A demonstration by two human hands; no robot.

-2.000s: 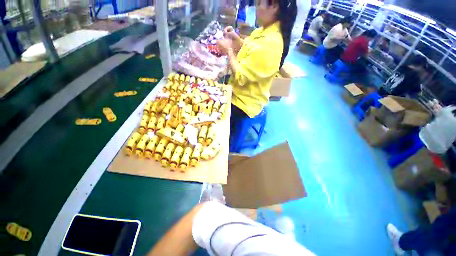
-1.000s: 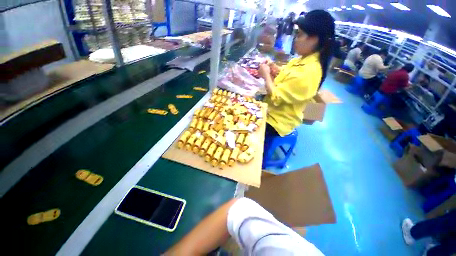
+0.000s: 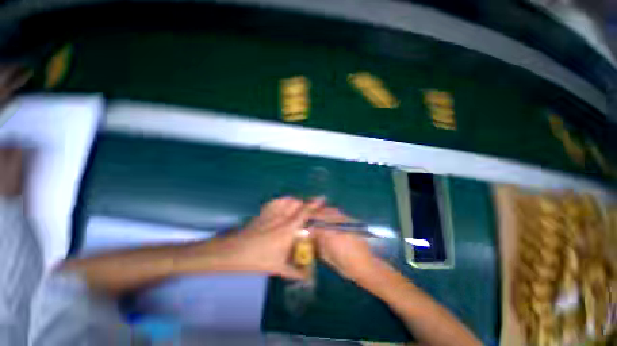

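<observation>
The picture is blurred. A yellow plastic part (image 3: pixel 304 251) lies upright in the view between my hands on the green bench top. My left hand (image 3: pixel 276 236) is around its left side, with fingers above and below it. My right hand (image 3: pixel 338 244) is at its upper right and holds a thin grey strip (image 3: pixel 348 226), which points right and has a pale end. Clear tape (image 3: pixel 300 297) shows below the part. Whether a holder lies under the part is hidden.
A smartphone (image 3: pixel 428 219) lies right of my hands. Cardboard (image 3: pixel 506 270) with rows of yellow parts is at far right. Loose yellow parts (image 3: pixel 295 99) lie on the belt beyond the pale rail (image 3: pixel 237 131). A pale sheet (image 3: pixel 210 304) lies under my left forearm. Another person's hand (image 3: pixel 10 169) is at far left.
The view has swung left and down from the hall and seated worker to the bench. Both my hands, the part and the strip now show; before, only an arm and sleeve showed.
</observation>
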